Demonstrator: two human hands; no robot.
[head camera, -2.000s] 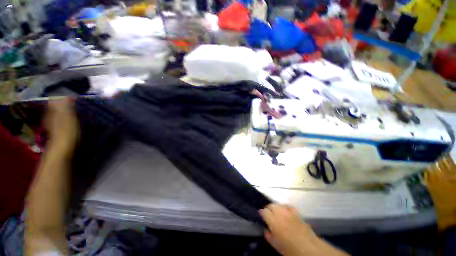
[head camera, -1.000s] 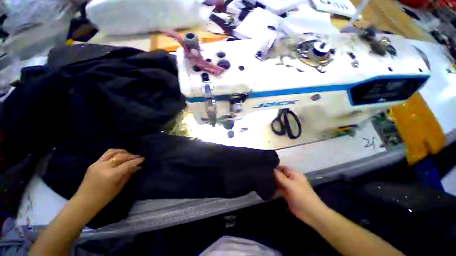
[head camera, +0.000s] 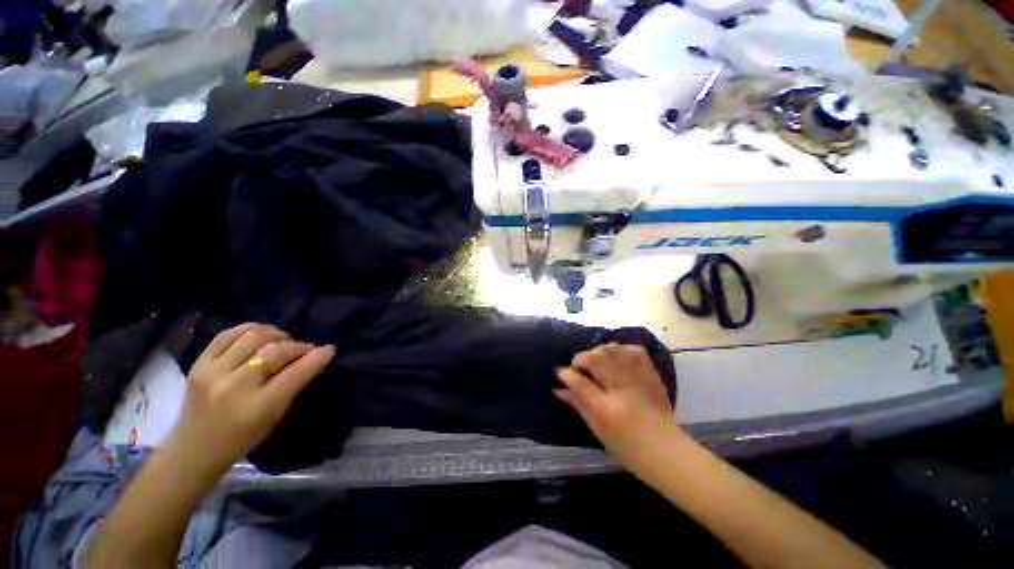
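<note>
A bulky black garment (head camera: 289, 211) lies bunched on the table left of the white sewing machine (head camera: 667, 145). Its sleeve (head camera: 456, 378) lies across the table's front, below the lit needle area. My left hand (head camera: 250, 383), with a ring, grips the cloth at the sleeve's left part, fingers bunched. My right hand (head camera: 617, 389) is curled on the sleeve near its rounded right end, fingertips pinching the cloth. The presser foot (head camera: 573, 300) shows behind the sleeve, with no cloth seen under it.
Black-handled snips (head camera: 731, 291) lie by the machine arm. A pink rag strip (head camera: 539, 142) is tied round the knob on the machine head. The ruler-marked table edge (head camera: 445, 467) runs along the front. White papers (head camera: 667, 45) lie behind, and red cloth (head camera: 39, 400) is at left.
The view has shifted so the machine sits further right. My right hand has moved from the sleeve's end edge onto its top, inward of the end. My left hand stays on the sleeve.
</note>
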